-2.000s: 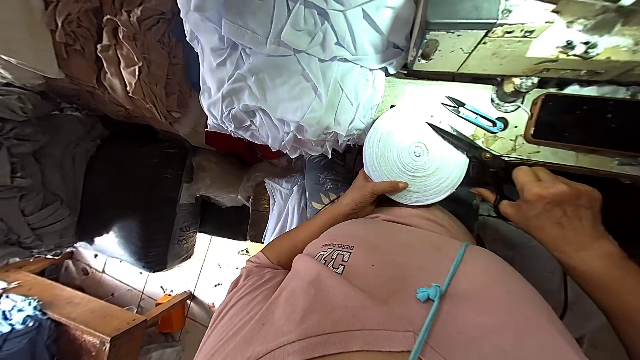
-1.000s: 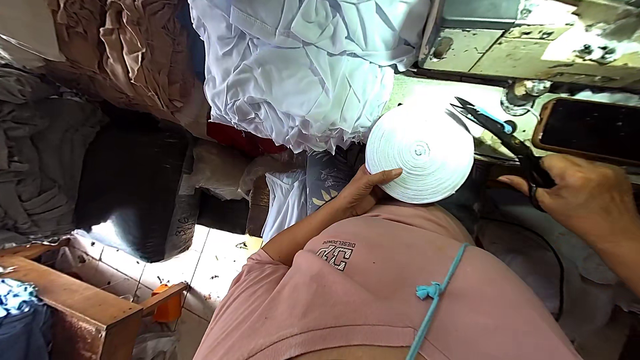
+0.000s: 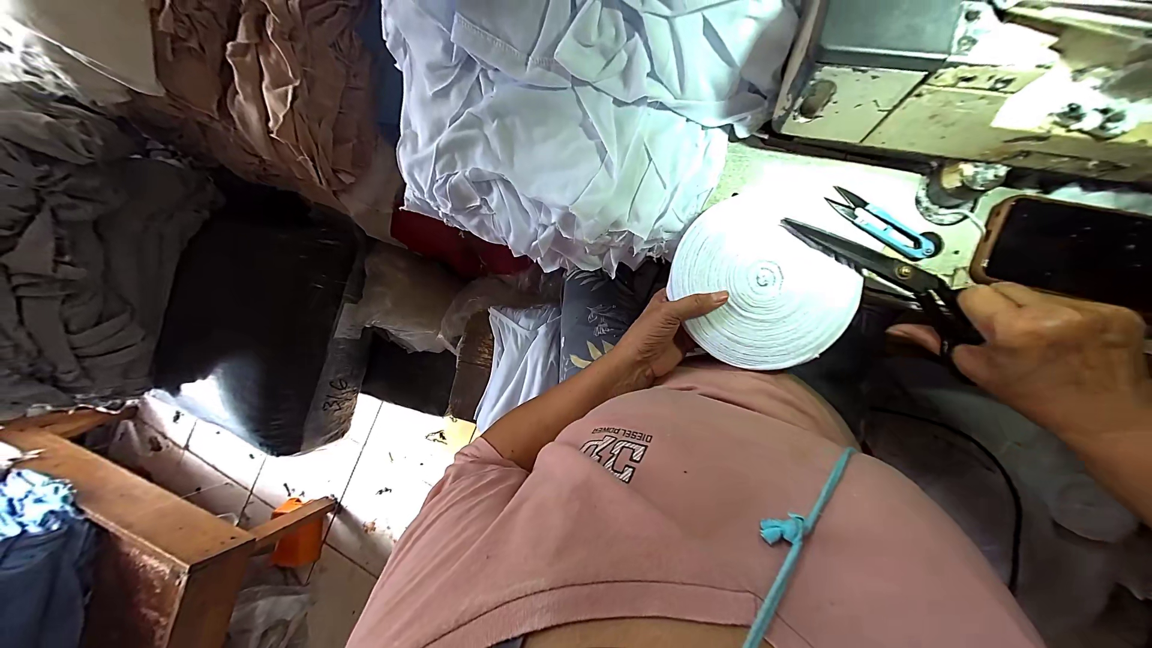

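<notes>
A flat, round roll of white fabric tape (image 3: 765, 279) is held upright in front of my chest. My left hand (image 3: 670, 333) grips its lower left side, with the thumb over the coiled face; the other fingers are hidden behind it. In my right hand (image 3: 1035, 346) are black-handled scissors (image 3: 904, 273), their blades pointing left across the roll's upper right part; whether they touch it I cannot tell. Blue thread snips (image 3: 886, 229) lie on the pale machine table (image 3: 792, 171) just beyond the scissors.
A pile of white cloth (image 3: 558, 135) stands beyond the roll. A sewing machine (image 3: 972, 99) is at the upper right, with a phone (image 3: 1071, 247) below it. Black plastic-wrapped bundle (image 3: 261, 315), brown cloth (image 3: 279, 90) and a wooden bench (image 3: 135, 495) are at left.
The scissors in my right hand moved right and away from the roll's face, then back left over its edge. The left hand still holds the roll.
</notes>
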